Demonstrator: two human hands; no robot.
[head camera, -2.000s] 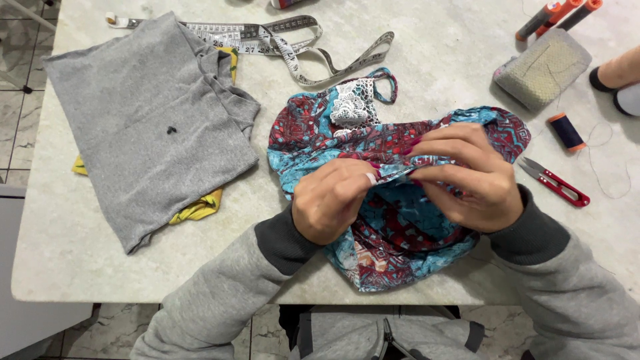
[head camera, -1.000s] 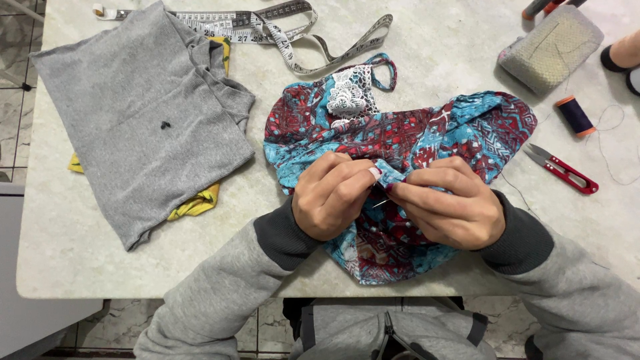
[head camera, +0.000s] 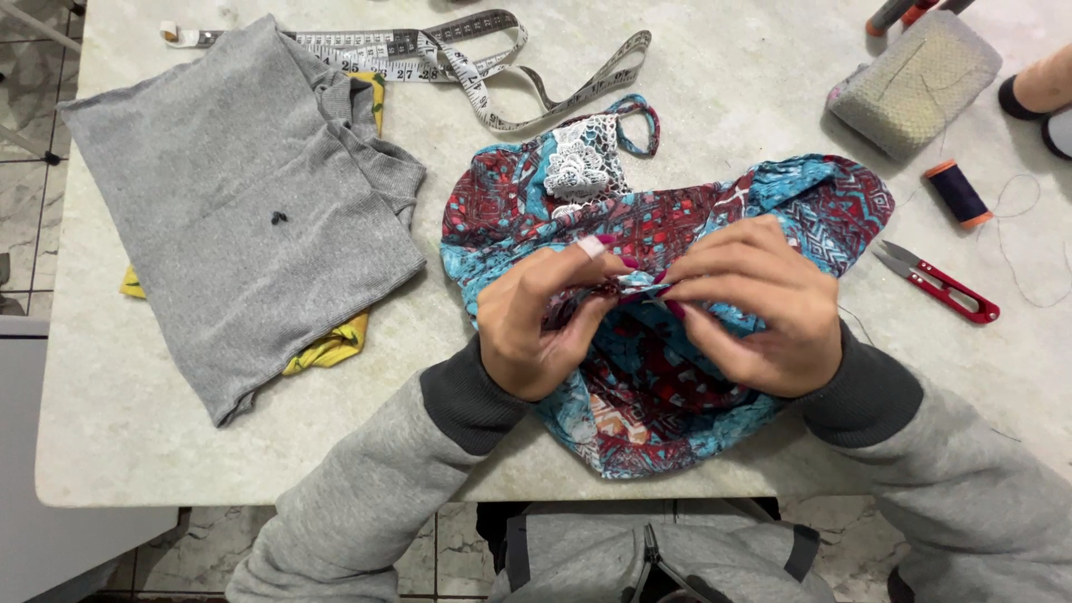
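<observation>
A blue and red patterned garment (head camera: 653, 222) with a piece of white lace (head camera: 578, 167) and a thin strap loop lies on the marble-look table. My left hand (head camera: 544, 314) pinches a fold of its fabric between thumb and fingers, a white wrap around one fingertip. My right hand (head camera: 754, 301) grips the same fold just to the right, fingertips nearly touching the left ones. A thin light sliver, perhaps a needle, shows below the right fingertips; its details are too small to tell. Dark thread runs out beside the right wrist.
Red thread snips (head camera: 946, 289), a dark thread spool (head camera: 959, 194) and a pincushion box (head camera: 917, 84) lie at the right. A measuring tape (head camera: 502, 79) curls at the back. Folded grey cloth (head camera: 251, 209) rests over yellow cloth (head camera: 331, 347) at the left. The table's front edge (head camera: 276, 502) is close.
The garment's fold has shifted between my fingers, and my right hand's fingers have spread and turned over it since a second ago. Both hands have kept hold of the fabric.
</observation>
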